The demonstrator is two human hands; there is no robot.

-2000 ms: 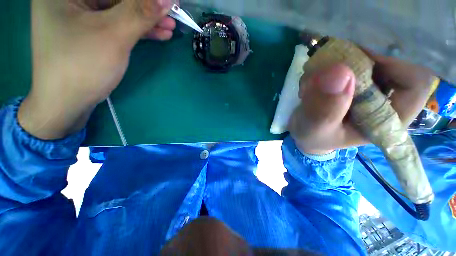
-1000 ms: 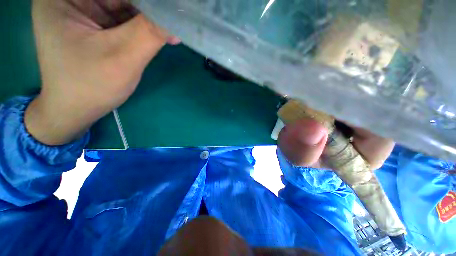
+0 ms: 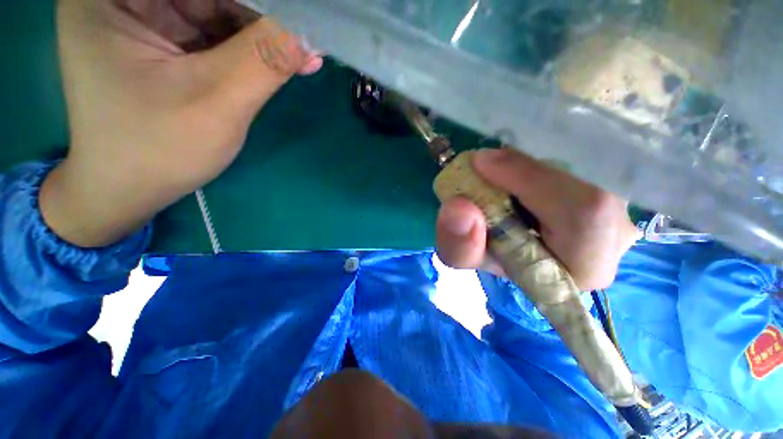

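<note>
My right hand (image 3: 549, 214) grips the tan tape-wrapped soldering iron (image 3: 549, 283). Its metal shaft points up and left to the dark round unit (image 3: 371, 96) on the green mat (image 3: 318, 189). The clear hood hides much of the unit and the iron's tip, so contact cannot be told. My left hand (image 3: 163, 120) is at the upper left beside the unit, its thumb and finger closed together near the hood's rim. The tweezers do not show clearly; what the left fingers hold is hidden.
The cloudy clear hood (image 3: 481, 94) crosses the top and right above the work. A speckled tan block (image 3: 631, 77) shows through it. A white toothed line (image 3: 207, 221) lies on the mat at left. Another person's blue sleeve (image 3: 721, 326) is at the right.
The hood has come across the upper view, over the unit. My right hand has moved left with the iron, whose shaft now reaches the unit. The tweezers have gone out of sight.
</note>
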